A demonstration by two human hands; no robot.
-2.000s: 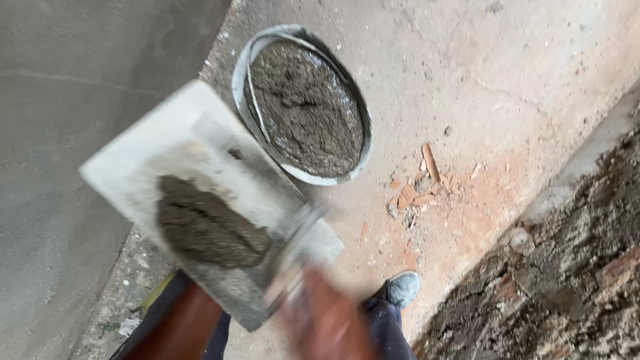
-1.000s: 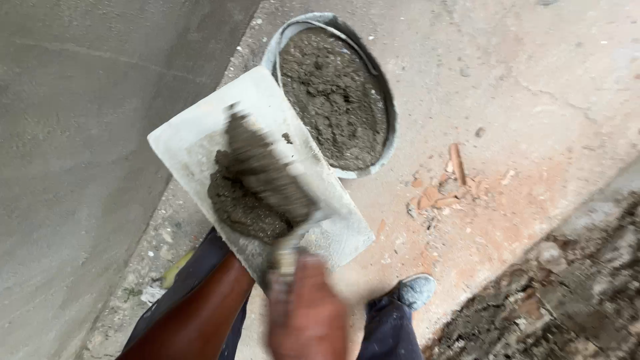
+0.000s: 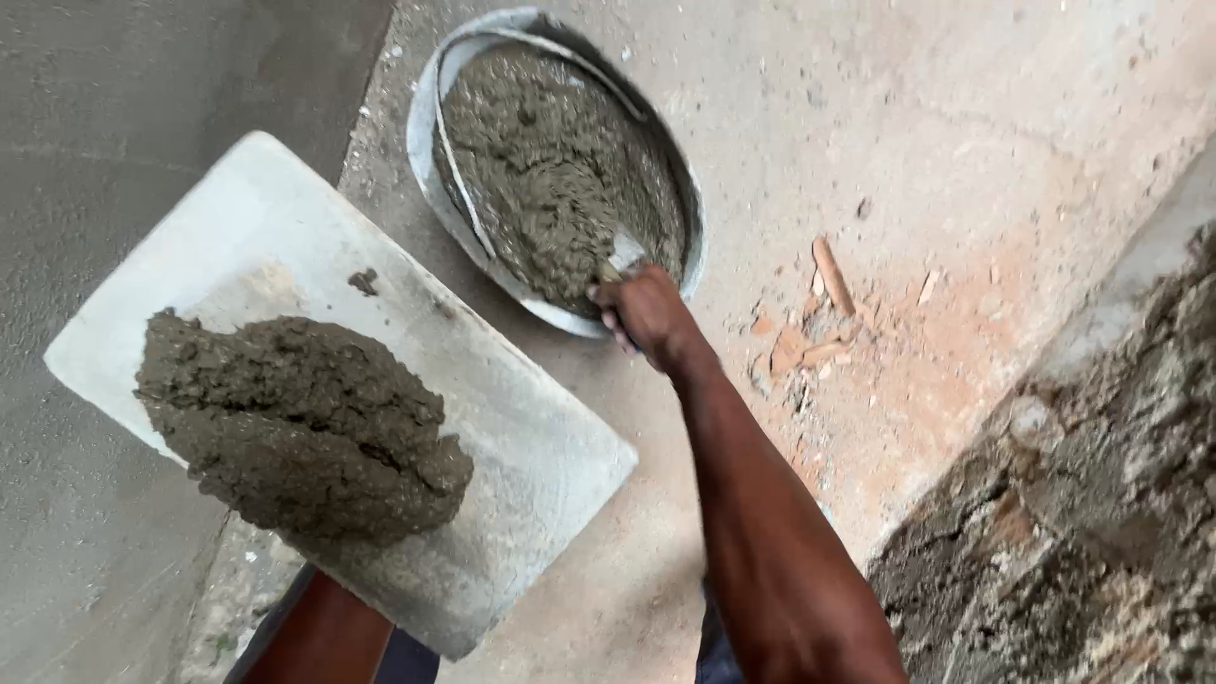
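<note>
My right hand (image 3: 648,318) is closed around the handle of a trowel (image 3: 624,253) at the near rim of a metal bucket (image 3: 425,142). The trowel's blade is mostly sunk in the wet mortar (image 3: 541,180) that fills the bucket. A pale rectangular mortar board (image 3: 532,427) is held up at the left, tilted in view, with a heap of mortar (image 3: 304,427) on its left and middle part. My left forearm goes under the board; the left hand is hidden beneath it.
Broken brick pieces (image 3: 832,275) and crumbs lie on the concrete floor (image 3: 950,114) right of the bucket. A smooth grey wall (image 3: 114,95) rises at the left. Rough masonry with rubble (image 3: 1092,532) borders the floor at the lower right.
My right hand has moved with the trowel from over the board to the bucket, and the blade has gone into the mortar there. The heap stays on the board.
</note>
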